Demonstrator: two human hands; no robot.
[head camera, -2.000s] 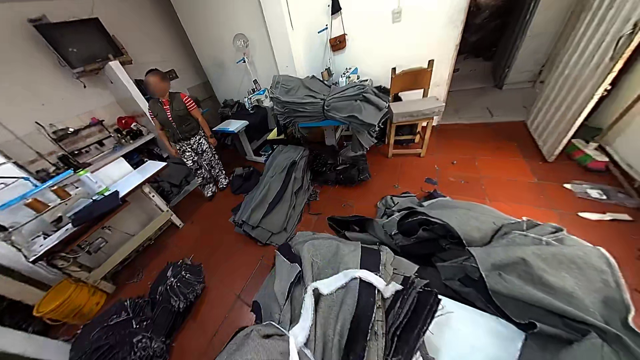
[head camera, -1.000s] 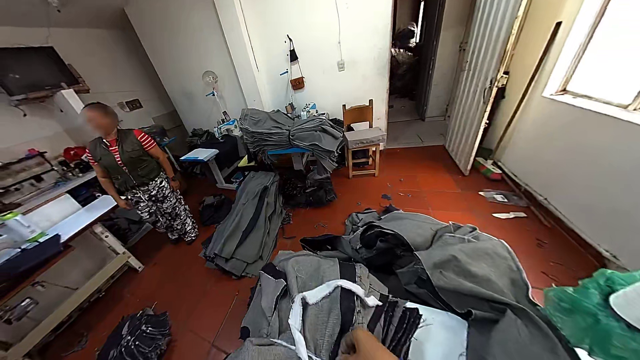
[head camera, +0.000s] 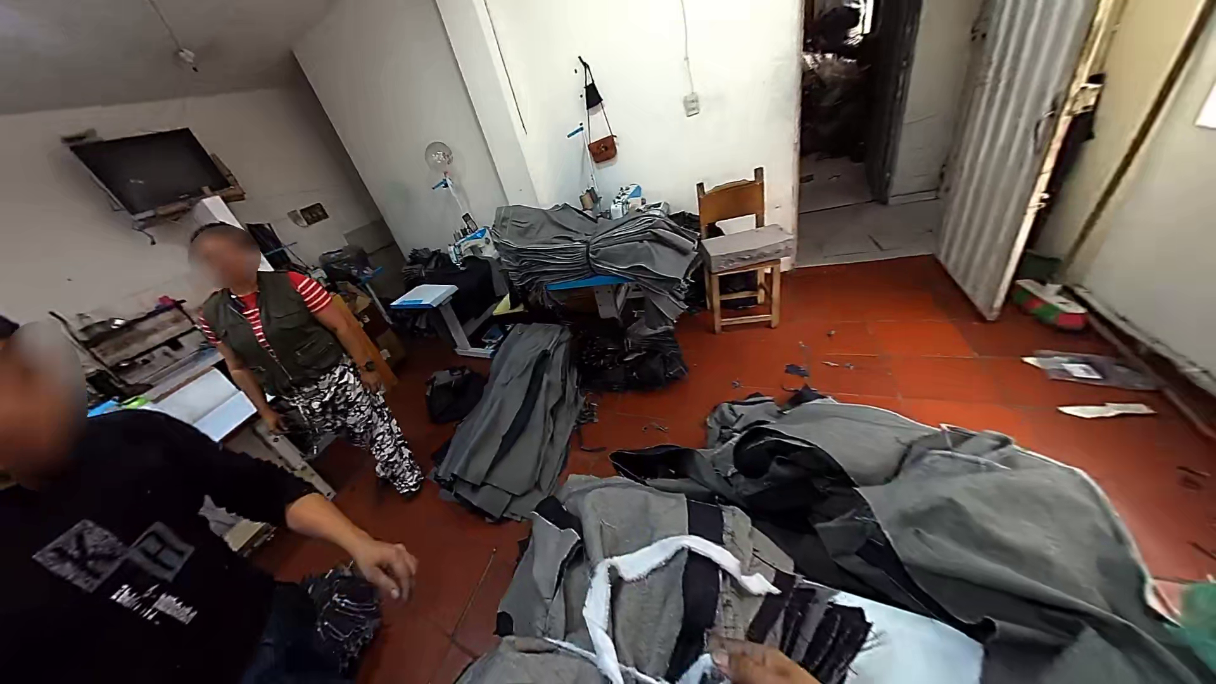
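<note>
My right hand (head camera: 760, 662) reaches in at the bottom edge, its fingertips at the end of a white fabric strip (head camera: 600, 608); whether they grip it is unclear. The strip lies in a loop over a stack of grey and black fabric pieces (head camera: 636, 518) with frayed dark edges at the right. Beside the stack a white surface (head camera: 907, 636) shows, and a large heap of grey fabric (head camera: 1007, 513) spreads to the right. My left hand is out of view.
A person in a black shirt (head camera: 142, 494) is close at the left, one arm reaching toward the fabric. Another person in a vest (head camera: 280, 332) stands behind. Beyond are a fabric pile on the floor (head camera: 518, 418), a sewing table with grey fabric (head camera: 589, 247) and a wooden chair (head camera: 746, 247).
A person in a black shirt has come into view at the left. My right hand, absent two seconds ago, entered from the bottom edge and now sits lower in the view.
</note>
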